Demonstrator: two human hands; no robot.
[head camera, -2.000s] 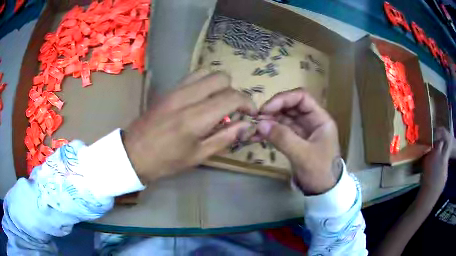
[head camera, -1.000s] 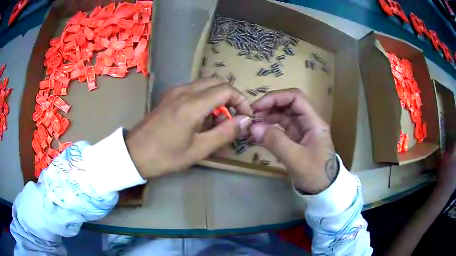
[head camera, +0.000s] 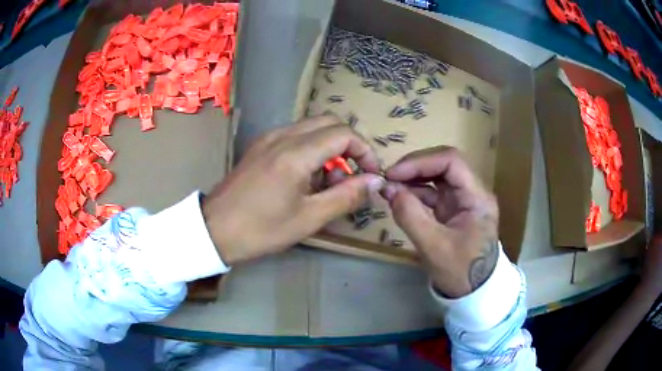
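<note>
My left hand (head camera: 297, 188) is curled around an orange trigger (head camera: 338, 165), only part of which shows between the fingers. My right hand (head camera: 446, 206) meets it fingertip to fingertip, pinching something tiny, likely a spring, mostly hidden by the fingers. Both hands are over the near part of the springs box (head camera: 515, 156), a shallow cardboard tray with small dark metal springs (head camera: 374, 58) heaped at its far left and scattered elsewhere. The triggers box (head camera: 52, 159) on the left holds a heap of orange triggers (head camera: 167, 54).
Another cardboard box (head camera: 557, 167) with orange parts stands at the right, with a person's forearm (head camera: 617, 326) near it. Loose orange parts (head camera: 10, 145) lie at the far left. Orange housings (head camera: 613, 40) lie on the green belt (head camera: 508, 22) behind. The table's green edge (head camera: 348, 336) is nearest me.
The whole view has shifted, so boxes and hands appear farther right. My hands stay fingertip to fingertip, with slightly changed finger positions. The other person's hand at the right has withdrawn from the box's near corner.
</note>
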